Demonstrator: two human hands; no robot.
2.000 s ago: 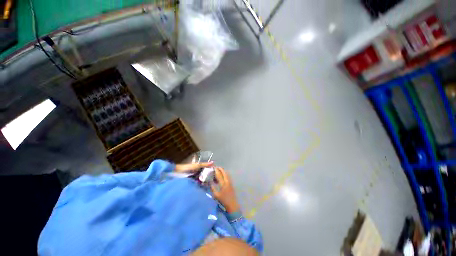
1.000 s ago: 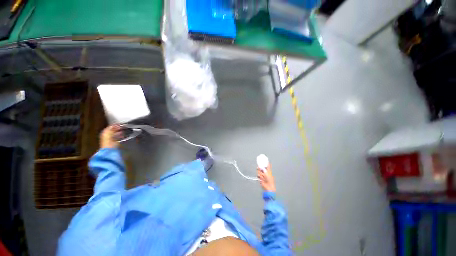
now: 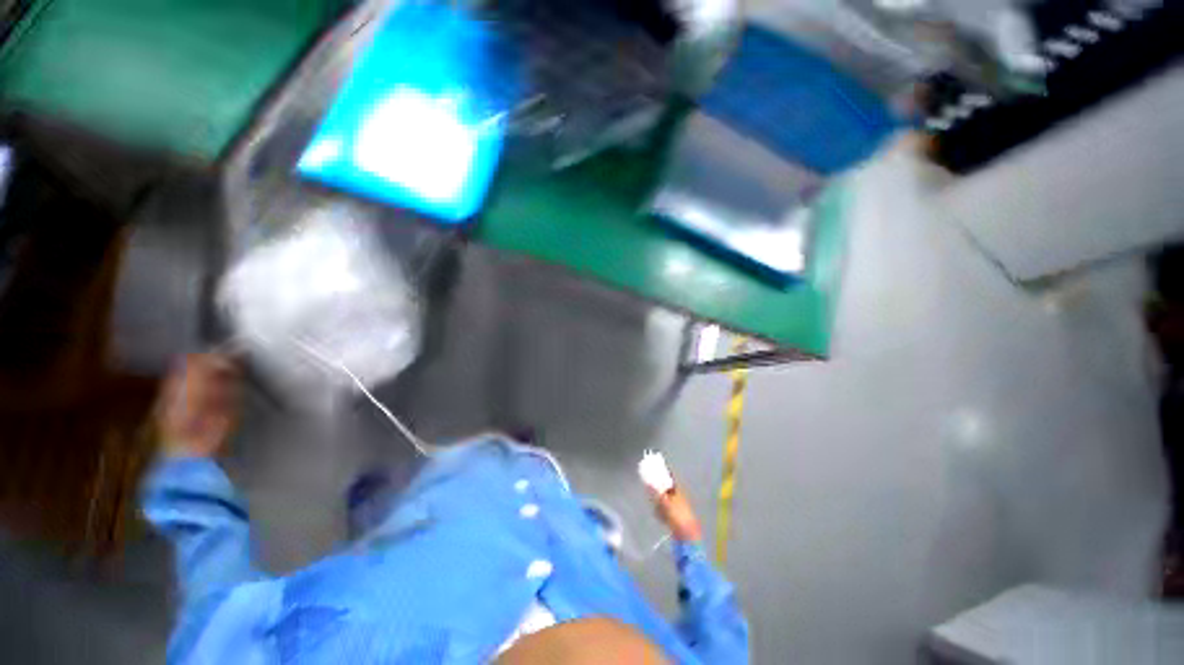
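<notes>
A small white item (image 3: 656, 470) is held in the fingers of my right hand (image 3: 678, 508), low and right of centre, away from the bench. A thin white cord (image 3: 379, 405) runs from near my left hand across the front of the blue smock towards my right hand; part of it is lost against the smock. My left hand (image 3: 199, 400) is at the left and blurred. I cannot tell whether its fingers hold the cord's end.
A green-topped bench (image 3: 571, 240) crosses the top with blue bins (image 3: 413, 111) on it. A clear plastic bag (image 3: 318, 299) hangs at its left part. A brown divided tray (image 3: 52, 429) is blurred at the left edge. A yellow floor line (image 3: 730, 455) runs right of my right hand.
The view has turned and come closer to the bench. My hands, together at first, moved apart and remain apart. The white item has stayed in my right hand since the previous frame.
</notes>
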